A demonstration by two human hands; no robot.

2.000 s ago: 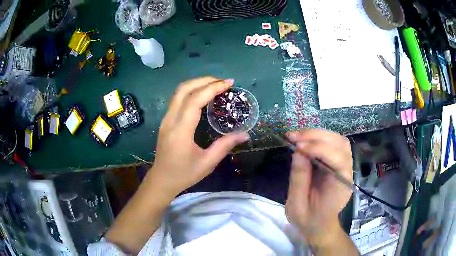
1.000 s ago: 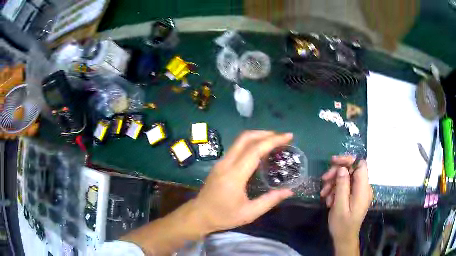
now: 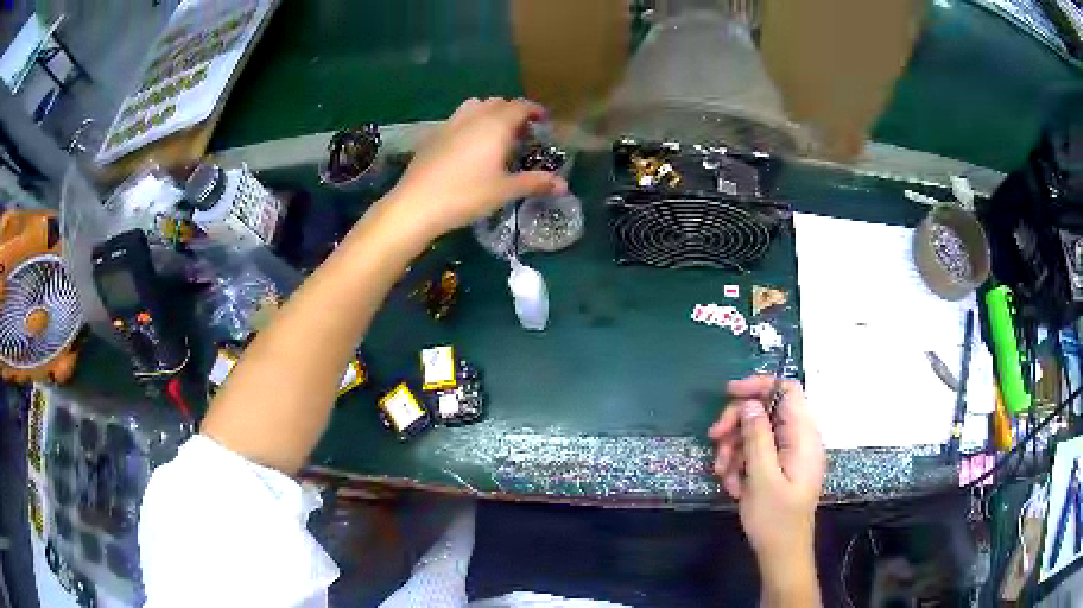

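Note:
My left hand (image 3: 481, 160) is stretched to the back of the green mat, its fingers around the small parts dish (image 3: 544, 157), which is partly hidden by the hand. Clear dishes of paler bits (image 3: 552, 222) sit just in front of it. My right hand (image 3: 770, 445) is over the mat's front edge at the right, its fingers closed on a thin dark tool (image 3: 778, 396), maybe a soldering iron or tweezers. Watch units with silver-white, yellow-edged cells lie at left centre, one cell (image 3: 438, 368) beside an open housing (image 3: 461, 399).
A white bottle (image 3: 529, 297) lies at centre. A black fume fan (image 3: 694, 230) stands at the back. White paper (image 3: 879, 321), a green stick (image 3: 1007, 350) and a brown round dish (image 3: 950, 252) are at right. A multimeter (image 3: 140, 303) and orange fan (image 3: 39, 297) are at left.
My left hand has carried the parts dish from the mat's front edge to the back, beside the other dishes. My right hand has moved slightly away from where the dish was. The view has shifted.

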